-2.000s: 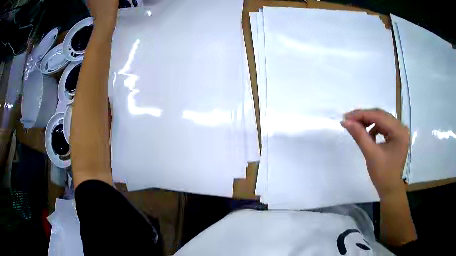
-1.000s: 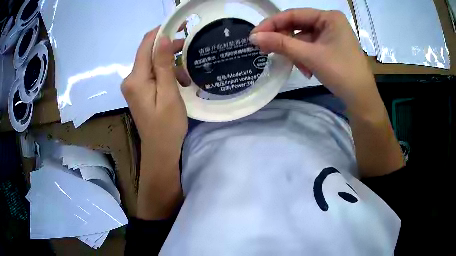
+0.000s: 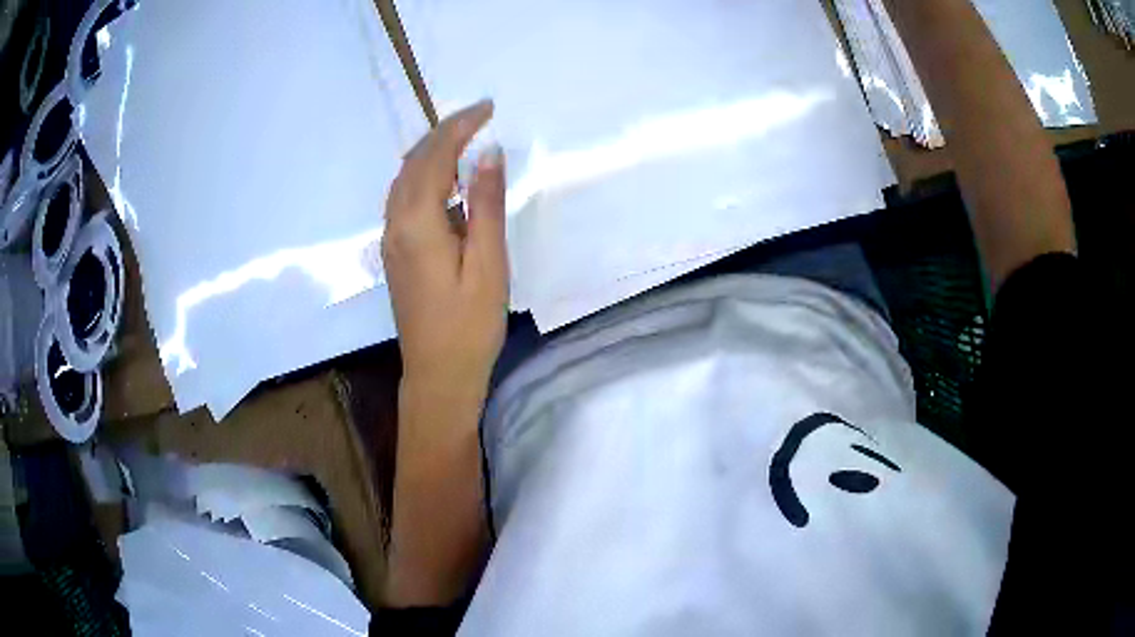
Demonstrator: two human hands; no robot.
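Observation:
Large glossy white label sheets (image 3: pixel 647 75) lie in front of me with a bright light streak across them. Another glossy white stack (image 3: pixel 249 162) lies to their left. My left hand (image 3: pixel 451 237) is over the gap between the two stacks, thumb and fingers apart, with nothing visible in it. My right forearm reaches up past the top edge at the upper right, and my right hand is cut off by that edge. No housing is in my visible hand.
White ring housings (image 3: pixel 93 289) with dark centres overlap in a row at the far left. A curling pile of white sheets (image 3: pixel 230 579) is low at the left. More sheets (image 3: pixel 886 69) lie at the upper right beside my right arm. Brown table surface (image 3: pixel 280 442) shows at lower left.
The labelled white housing that both hands held is gone from view. My left hand has come down over the sheets, open. My right arm has stretched away to the upper right.

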